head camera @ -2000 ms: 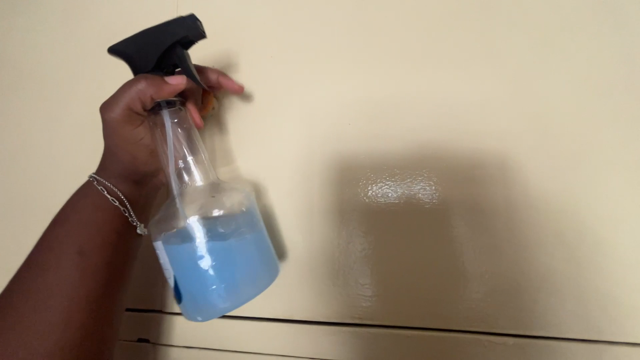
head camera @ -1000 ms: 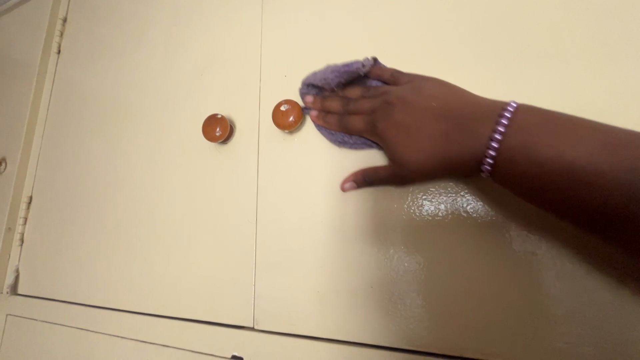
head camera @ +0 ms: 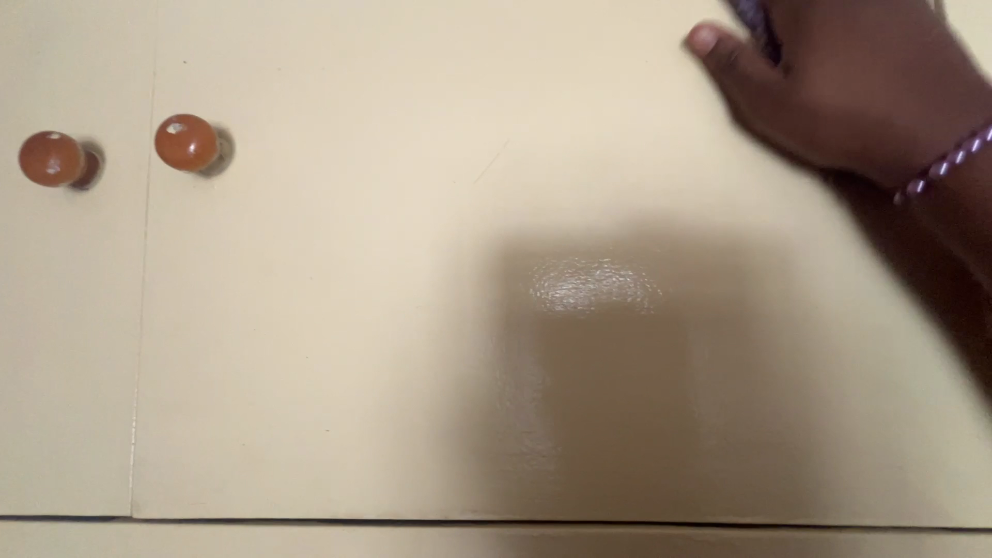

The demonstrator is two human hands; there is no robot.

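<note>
My right hand (head camera: 845, 85), with a purple beaded bracelet (head camera: 942, 167) at the wrist, is at the upper right over a cream-painted cabinet door (head camera: 349, 310). A small part of a purple cloth (head camera: 750, 15) shows beside the thumb at the top edge; the rest lies under the hand or out of frame. The hand appears to press the cloth to the door. My left hand and the spray bottle are out of view.
Two round orange-brown knobs, one (head camera: 186, 143) on this door and one (head camera: 51, 159) on the neighbouring door, stick out at the left. A thin vertical seam parts the doors. A dark gap runs under them, above a cream cabinet rail (head camera: 310, 540).
The right hand with the cloth has moved right, away from the knob it was beside. The left hand with the spray bottle, seen two seconds ago, is out of view.
</note>
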